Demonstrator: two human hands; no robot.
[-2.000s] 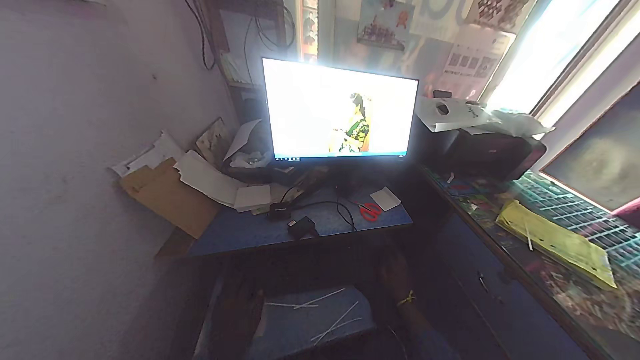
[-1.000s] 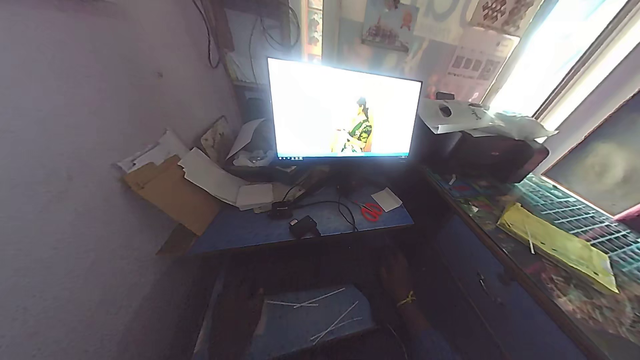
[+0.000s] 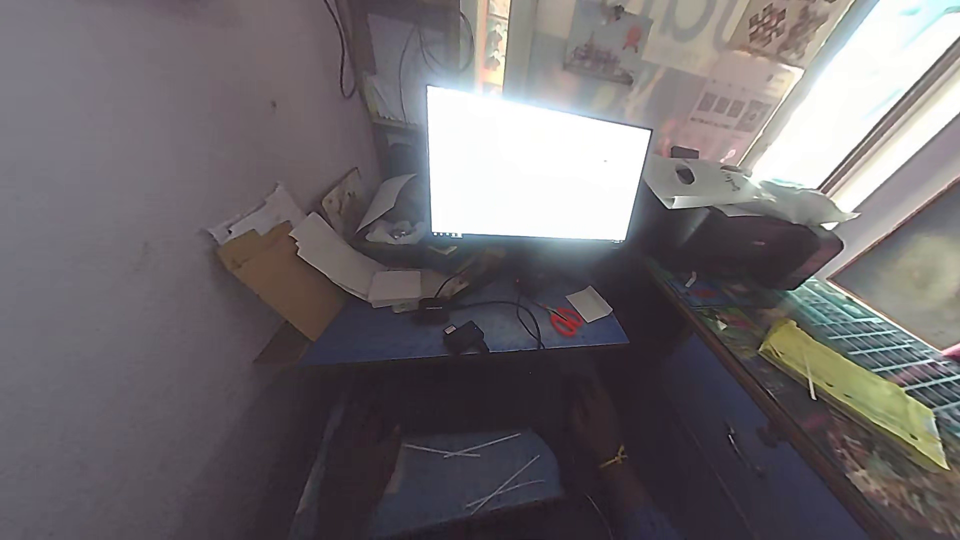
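Note:
A monitor (image 3: 536, 165) with a bright, nearly blank white screen stands on a blue desk (image 3: 375, 339). Below the desktop, in deep shadow, my left hand (image 3: 371, 435) lies at the left; its fingers are too dark to make out. My right hand (image 3: 592, 412), with a yellow band at the wrist, reaches forward at the right, near a dark shape that looks like a computer mouse. Between my forearms a blue surface (image 3: 450, 480) bears several thin white strips (image 3: 502, 484). Red-handled scissors (image 3: 566, 322) lie on the desktop beside a white paper piece (image 3: 589, 304).
A black adapter (image 3: 464, 337) and cables lie at the desk's front. Papers (image 3: 337, 259) and a brown cardboard piece (image 3: 285, 277) lean at the left wall. On the right counter are a black printer (image 3: 757, 244) with papers on top and a yellow folded sheet (image 3: 855, 390).
The picture of a figure in green and yellow clothing has gone from the monitor, which now shows plain white. My hands stay in about the same places.

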